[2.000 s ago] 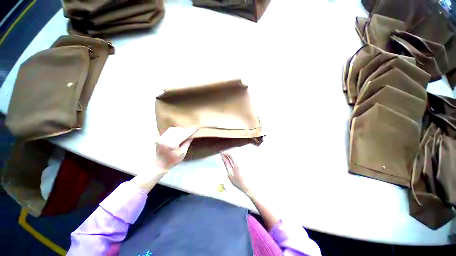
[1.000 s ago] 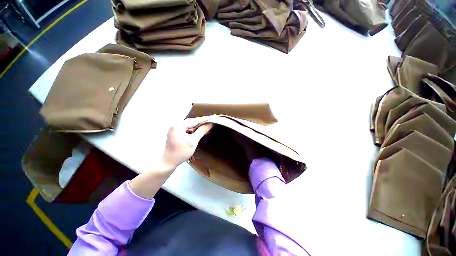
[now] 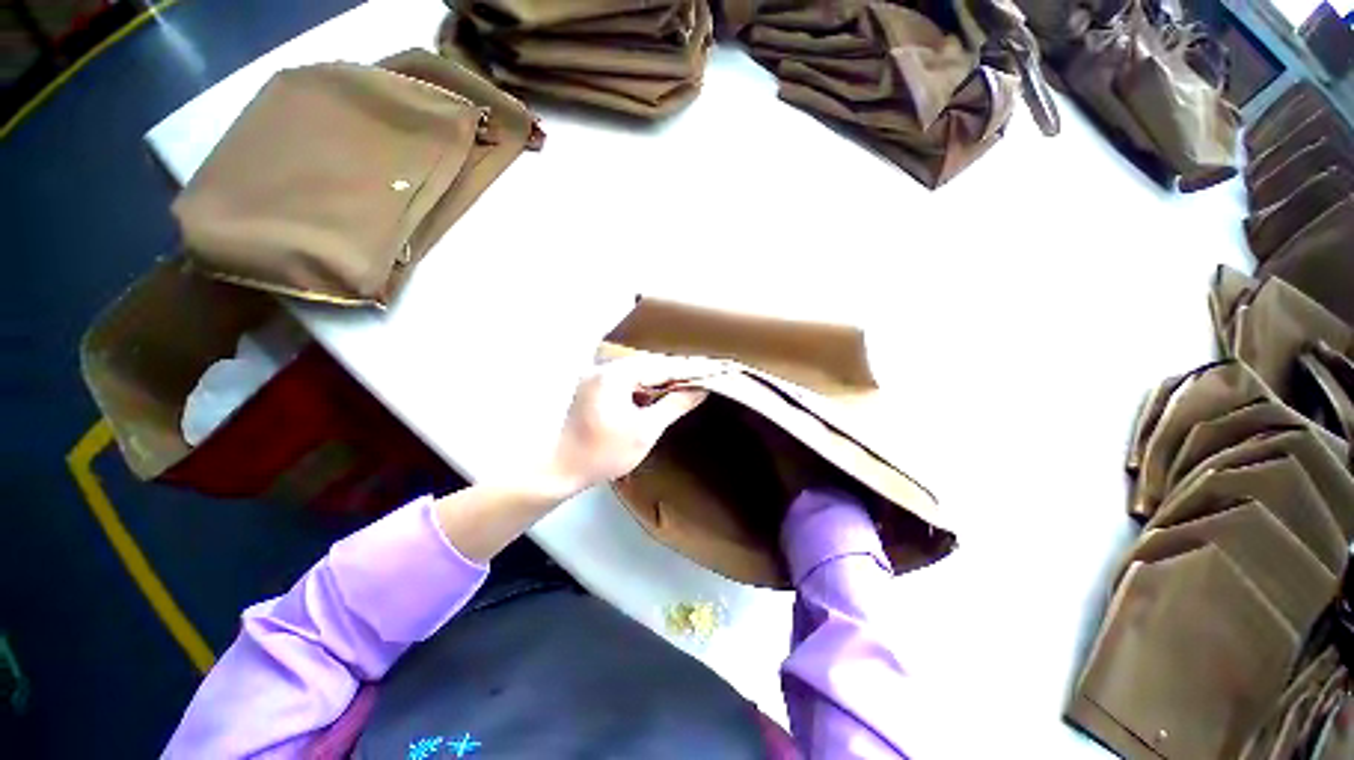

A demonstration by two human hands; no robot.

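Note:
A brown bag body point(image 3: 757, 345) lies on the white table in front of me, its mouth open towards me with the dark lining showing. My left hand point(image 3: 612, 423) grips the mouth's edge at its left end, thumb and fingers closed on it. My right arm reaches into the mouth up to the purple sleeve. My right hand is hidden inside the bag body, so its fingers cannot be seen. The far part of the bag body shows beyond the raised top edge.
The left stack of bag bodies point(image 3: 319, 178) lies at the table edge above an open carton point(image 3: 134, 371). A folded stack point(image 3: 594, 52) and crumpled bags point(image 3: 891, 82) lie at the far side. Overlapping bag bodies point(image 3: 1195, 639) line the right. A yellow mark point(image 3: 694, 616) is near me.
Two seconds ago my right hand was outside, below the bag body; it went into the opened mouth. In the last second the view has turned and the hands' hold looks nearly the same.

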